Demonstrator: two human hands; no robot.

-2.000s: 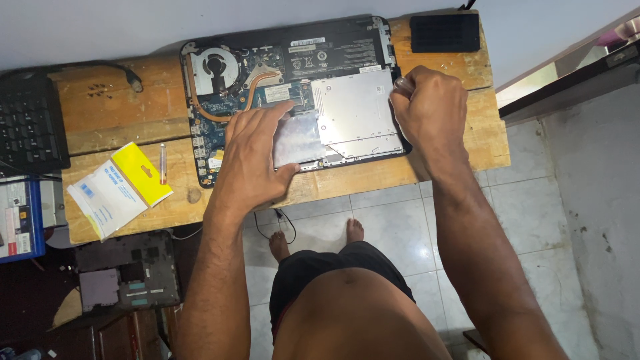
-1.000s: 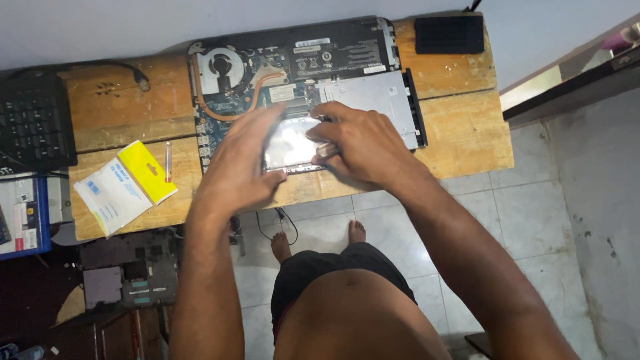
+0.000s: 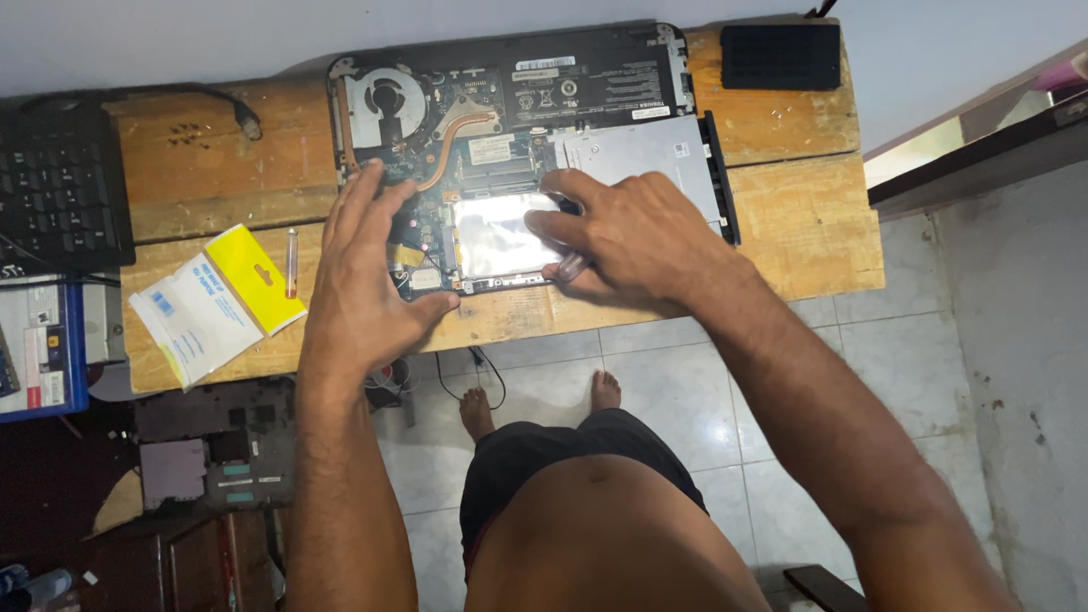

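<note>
An opened Toshiba laptop base [image 3: 510,51] lies on a wooden bench, showing its fan [image 3: 387,109], copper heat pipe, battery [image 3: 586,81] and circuit board. A silvery hard drive [image 3: 501,235] sits in its bay near the front edge. Beside it, the metal optical drive [image 3: 646,153] juts out past the base's right side. My left hand [image 3: 365,263] rests spread along the left front of the base, thumb by the front edge, holding nothing. My right hand [image 3: 633,229] is over the hard drive's right end, with a clear-handled tool [image 3: 574,266], apparently a screwdriver, held in the fingers; its tip is hidden.
A white and yellow packet [image 3: 217,306] and a thin clear tube [image 3: 291,263] lie left of the laptop. Loose screws [image 3: 187,133] and a cable plug [image 3: 248,123] are behind them. A black keyboard [image 3: 59,187] is far left; a black rectangular cover [image 3: 780,57] is back right.
My right hand has moved left from the laptop's right side to the hard drive. The optical drive now sticks out on the right, where it sat further in two seconds ago.
</note>
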